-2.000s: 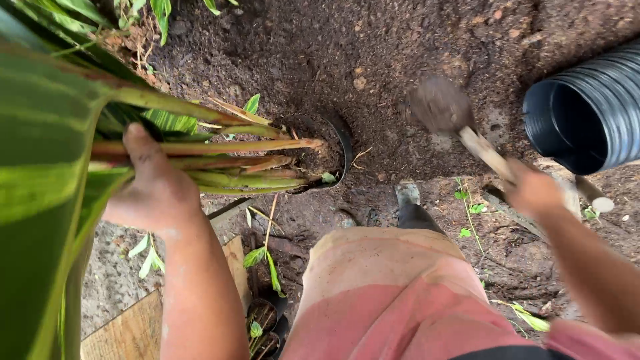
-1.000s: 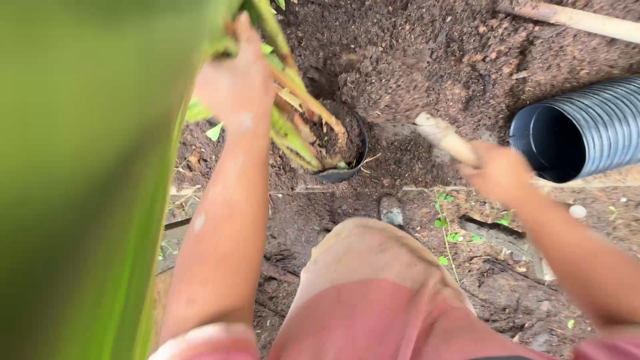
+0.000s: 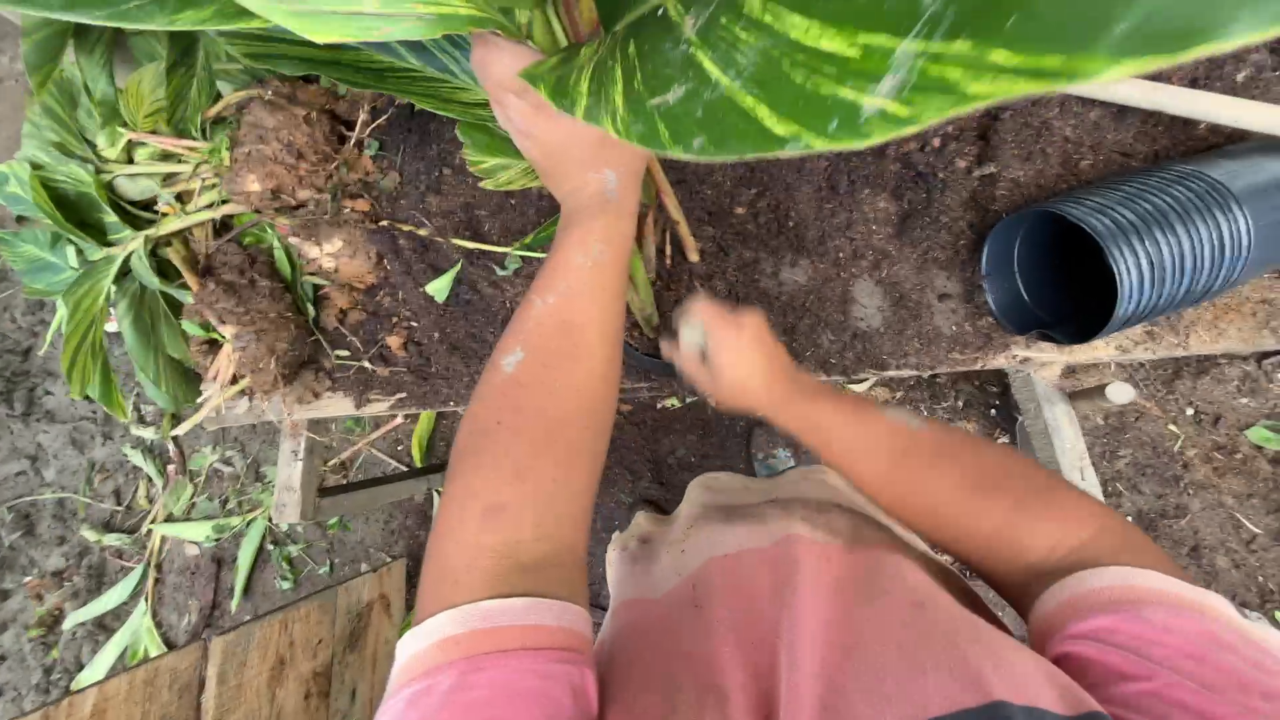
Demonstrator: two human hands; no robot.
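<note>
At the top, my left hand (image 3: 545, 130) grips the stems of a plant with broad green leaves (image 3: 850, 75) streaked in yellow; the leaves cover part of its fingers. Lower stems (image 3: 643, 290) reach down to a black plastic pot (image 3: 648, 362), mostly hidden behind my hands and arm. Close to the pot's right side, my right hand (image 3: 730, 355) is blurred and closed around a pale wooden handle (image 3: 692, 335); the tool's head cannot be made out.
Dark soil (image 3: 830, 250) covers a bench with a wooden edge (image 3: 1150, 345). Nested black plastic pots (image 3: 1150, 240) lie at right, below a long wooden handle (image 3: 1180, 105). Uprooted leafy plants with root clumps (image 3: 255, 310) lie at left. Wooden boards (image 3: 270, 655) are at lower left.
The view has shifted, showing the uprooted plants at left. The held plant's leaves now spread across the top, and my right hand has come close beside the pot.
</note>
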